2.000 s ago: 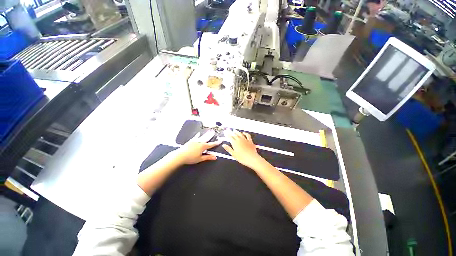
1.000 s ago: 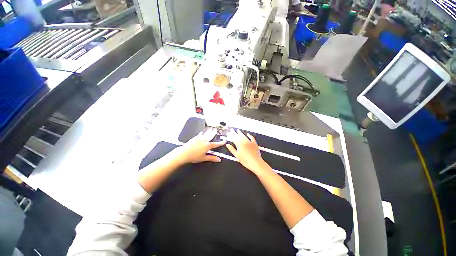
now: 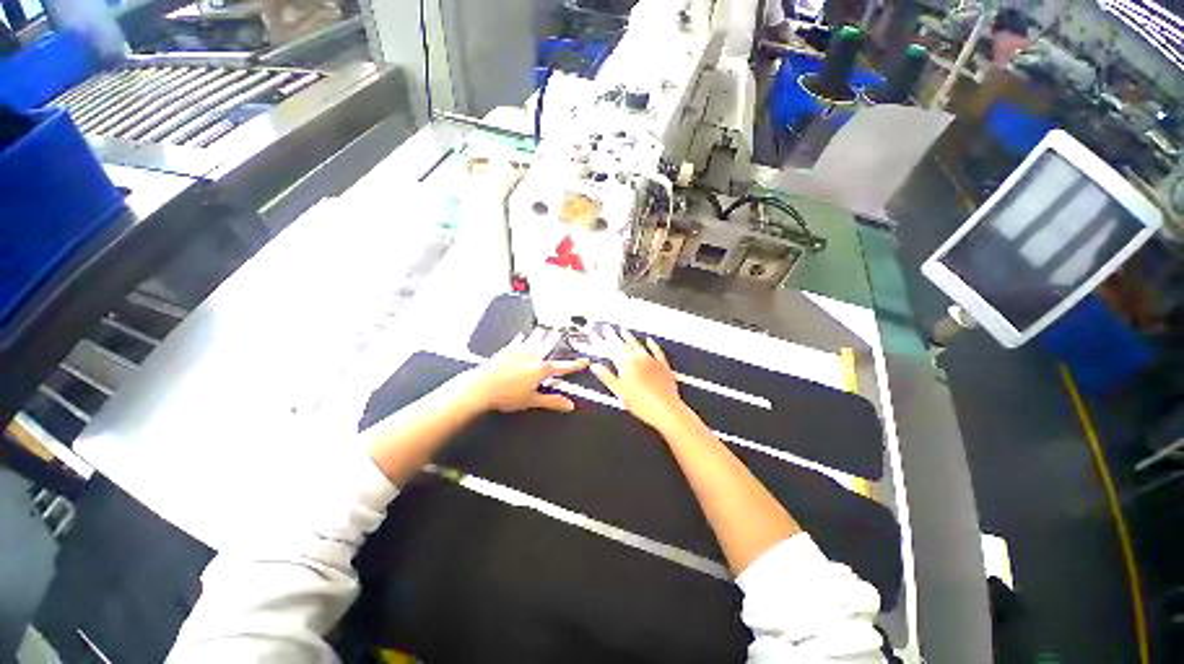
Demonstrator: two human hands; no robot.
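Observation:
My left hand [image 3: 523,374] lies palm down with spread fingers at the needle area, under the cream-white sewing head [image 3: 571,234]. My right hand [image 3: 635,375] lies flat beside it, the fingertips of both hands close together. Both press on black fabric; whether they hold a small piece is hidden. The slotted black piece [image 3: 818,418] lies under and right of my hands, with a narrow white slit. The large black fabric panel [image 3: 558,454] lies nearer me, with a white strip [image 3: 584,523] across it. The white base plate [image 3: 740,340] shows around the black pieces. The needle is hard to make out.
The carriage [image 3: 727,253] with black hoses stands behind the head. The control screen [image 3: 1045,236] stands at right. Dark thread cones [image 3: 841,59] are behind. A roller conveyor [image 3: 169,97] and a blue bin [image 3: 52,208] are at left. A green cover [image 3: 831,260] lies at back right.
A white strip between the nearer black pieces now shows below my forearms, where unbroken black fabric was before. Both hands remain by the needle area. The camera view has shifted slightly.

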